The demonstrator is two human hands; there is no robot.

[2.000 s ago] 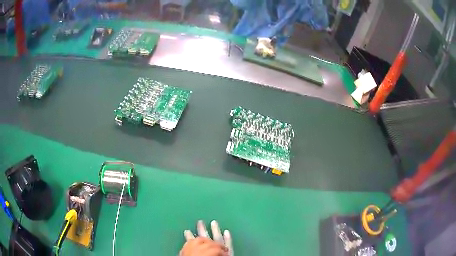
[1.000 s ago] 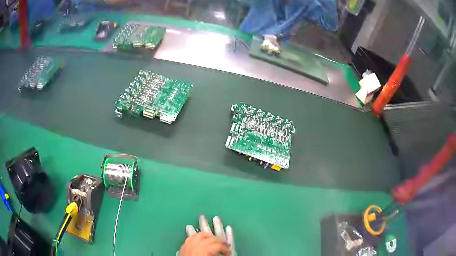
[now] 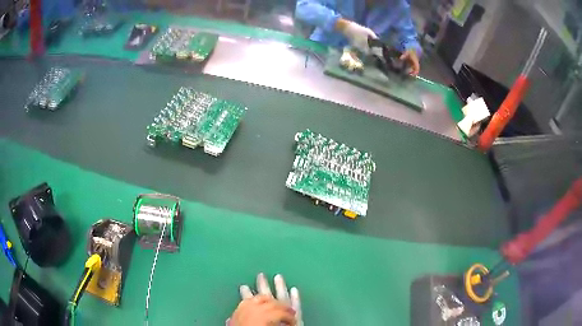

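My two hands overlap at the bottom centre, cut off by the lower edge. The bare one, apparently my left hand (image 3: 263, 312), lies across the gloved one, its fingers bent over it. The white-gloved one, apparently my right hand (image 3: 271, 291), shows several spread fingertips pointing up, holding nothing visible. Whether the bare fingers grip the glove is hidden. Beyond them, a green circuit board (image 3: 333, 173) lies joints-up on the dark conveyor belt (image 3: 268, 143). A second board (image 3: 196, 121) lies further left, and a third (image 3: 52, 88) at far left.
At left are a solder reel (image 3: 156, 219) with its strand hanging down, an iron stand (image 3: 108, 242) with a soldering iron (image 3: 84, 286), and a black unit (image 3: 39, 226). A black parts tray (image 3: 424, 299) and yellow ring (image 3: 478, 283) are right. A person in blue works opposite.
The person opposite has brought a gloved and a bare hand, with a dark object, over the far green slab. The view has shifted slightly. My hands remain overlapped.
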